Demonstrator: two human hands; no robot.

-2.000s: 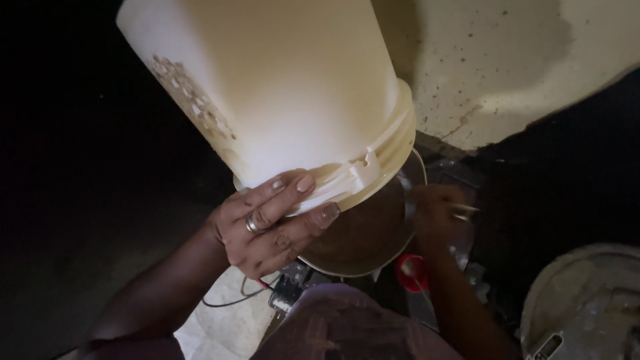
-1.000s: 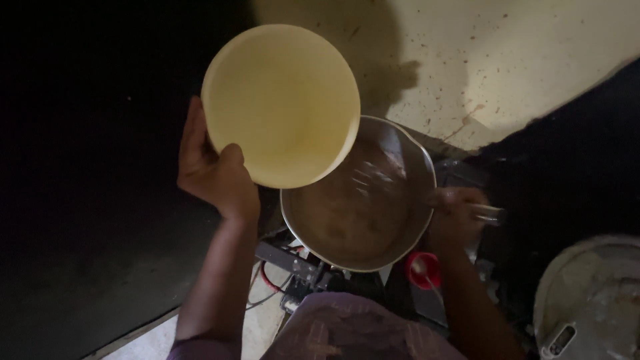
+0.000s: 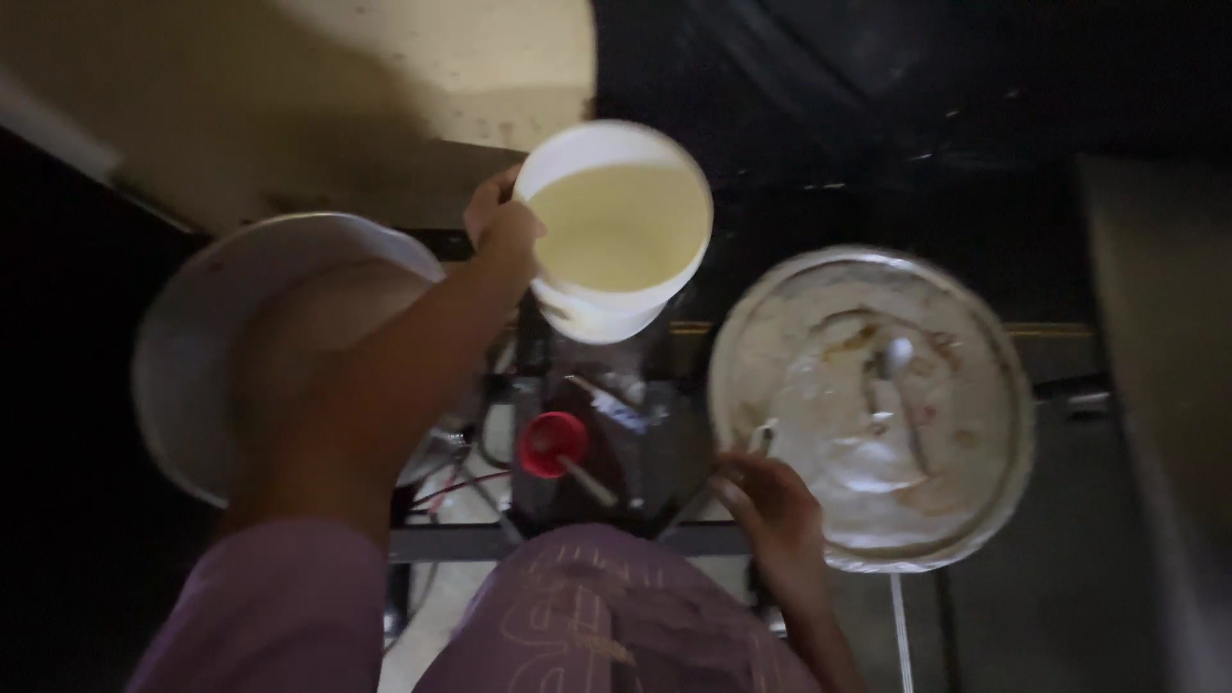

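My left hand (image 3: 505, 221) grips the left rim of a pale plastic bucket (image 3: 621, 226), whose open mouth faces me; yellowish inside, its contents are unclear. My left forearm crosses over a large metal pot (image 3: 188, 375) with brownish contents, blurred. At the left edge of a round, stained pale lid or tray (image 3: 866, 568), my right hand (image 3: 770, 491) has its fingers bent near a small handle-like piece (image 3: 765, 436); whether it holds this is unclear. A metal spoon (image 3: 897, 361) lies on the round surface.
Between pot and lid, a red cup (image 3: 552, 444) with a pale handle or stick sits on a dark surface, near a small crumpled packet (image 3: 618, 409). Wires and a metal frame (image 3: 452, 542) run below. A pale, spotted panel (image 3: 481, 67) stands at the upper left.
The bucket, tipped over the pot earlier, is now held to the pot's right. My right hand has left the utensil at the pot and reached the round lid. The view has shifted right.
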